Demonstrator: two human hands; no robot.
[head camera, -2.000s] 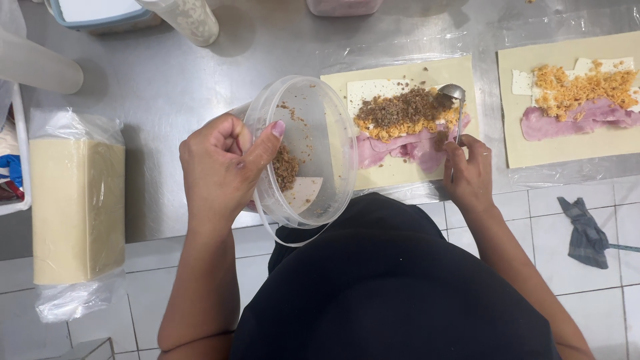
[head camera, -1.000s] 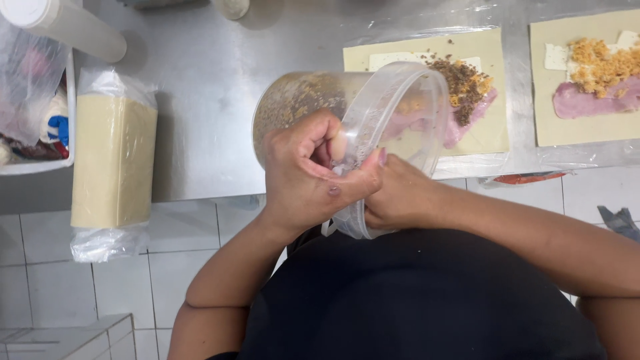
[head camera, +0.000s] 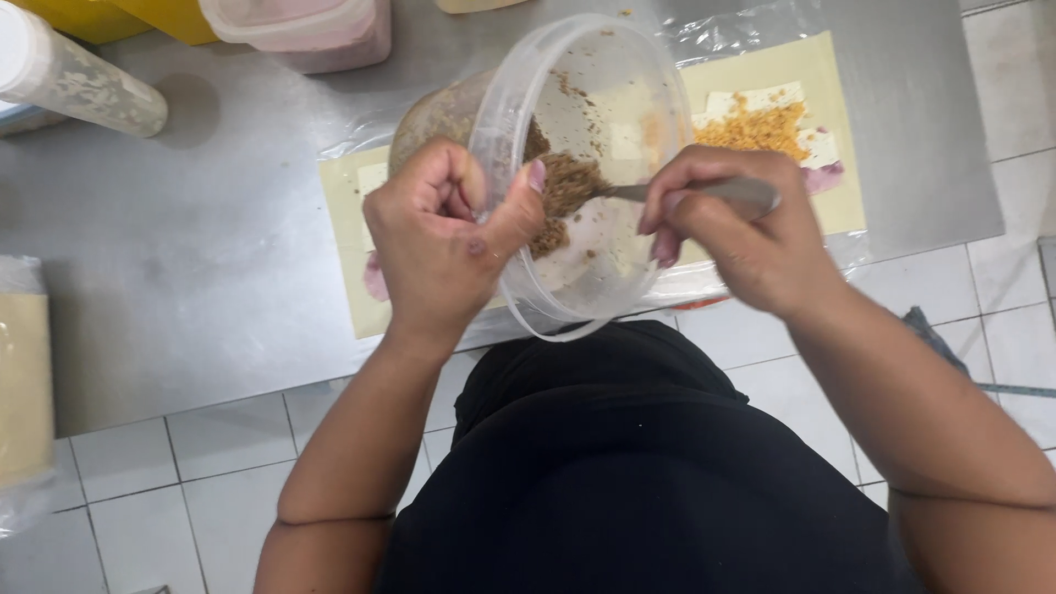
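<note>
My left hand (head camera: 462, 239) grips the rim of a clear plastic tub (head camera: 577, 280), tilted so that its mouth faces right. Inside, brown crumbly filling (head camera: 565, 186) lies heaped on the bowl of a metal spoon (head camera: 730, 194). The spoon's handle is in my right hand (head camera: 742, 223), at the tub's mouth. Behind the tub, a pale dough sheet (head camera: 342, 272) is mostly hidden, with white slices and pink ham at its left part. Another dough sheet (head camera: 841, 206) on the right bears white slices, orange crumbs (head camera: 755, 128) and pink ham (head camera: 822, 176).
Plastic film lies under the dough sheets on the steel table (head camera: 223, 289). A capped clear container (head camera: 107, 87) and a tub of pink food (head camera: 330, 37) are at the back left. A wrapped pale block (head camera: 21, 388) is at the left edge, a tiled floor (head camera: 231, 462) in front.
The spoon, over the near dough sheet two seconds ago, is now inside the tub, loaded with brown filling. My right hand has moved to the tub's mouth. The view has shifted.
</note>
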